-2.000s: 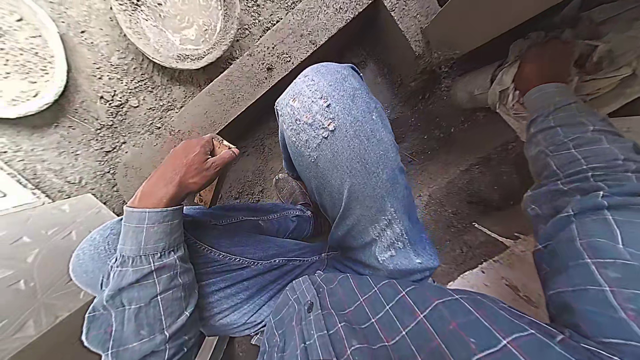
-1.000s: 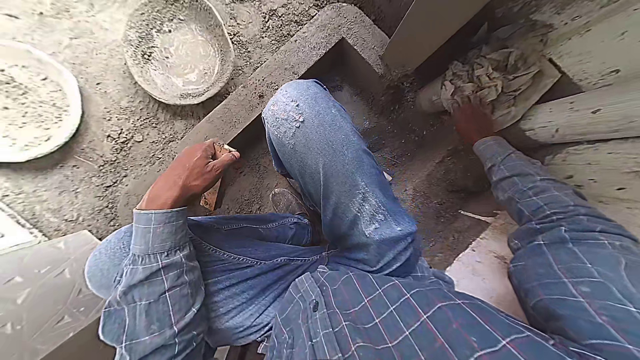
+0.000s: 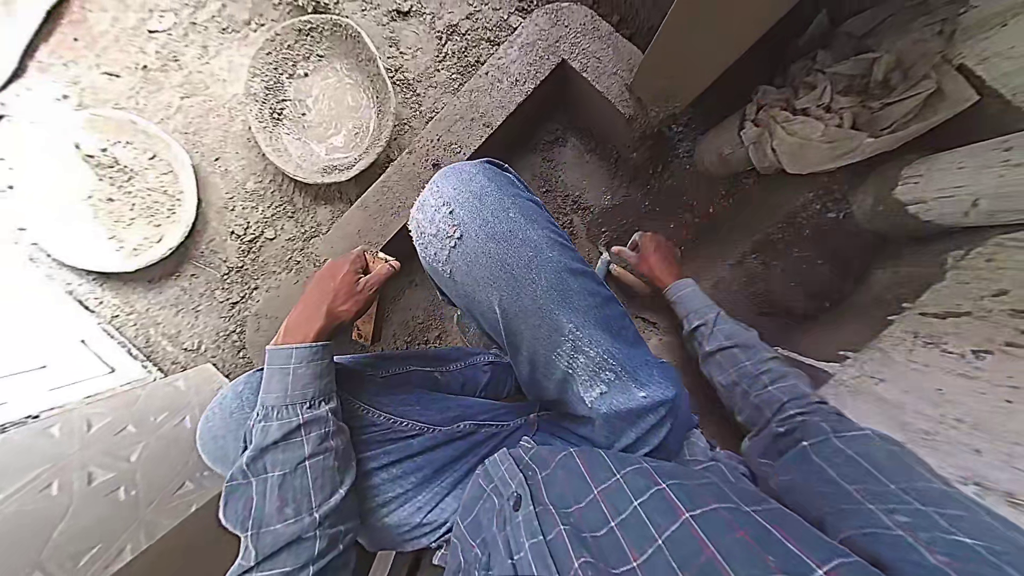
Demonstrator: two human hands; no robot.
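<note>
My left hand (image 3: 340, 292) is closed around a small wooden block (image 3: 366, 320), at the lower edge of a dusty raised ledge (image 3: 448, 132). To the right of my raised knee, my right hand (image 3: 652, 260) has its thumb and fingers on a small pale-handled tool (image 3: 628, 278), whose kind I cannot tell. A bluish piece (image 3: 603, 266) shows beside it, close against the jeans. The knee and its dusty denim hide part of the sunken floor between the hands. Crumpled dusty sacking (image 3: 832, 120) lies beyond my right hand, apart from it.
Two round pans, one with a wet-looking bottom (image 3: 328, 96) and one with grey powder (image 3: 132, 192), stand on the rough ground at upper left. A patterned tile (image 3: 104, 456) is at lower left. Pale wooden logs (image 3: 968, 184) and a rough slab (image 3: 944, 352) border the right side.
My right hand has left the crumpled sacking and come back toward my knee, where it touches the small tool. My left hand stays at the ledge with the wooden block.
</note>
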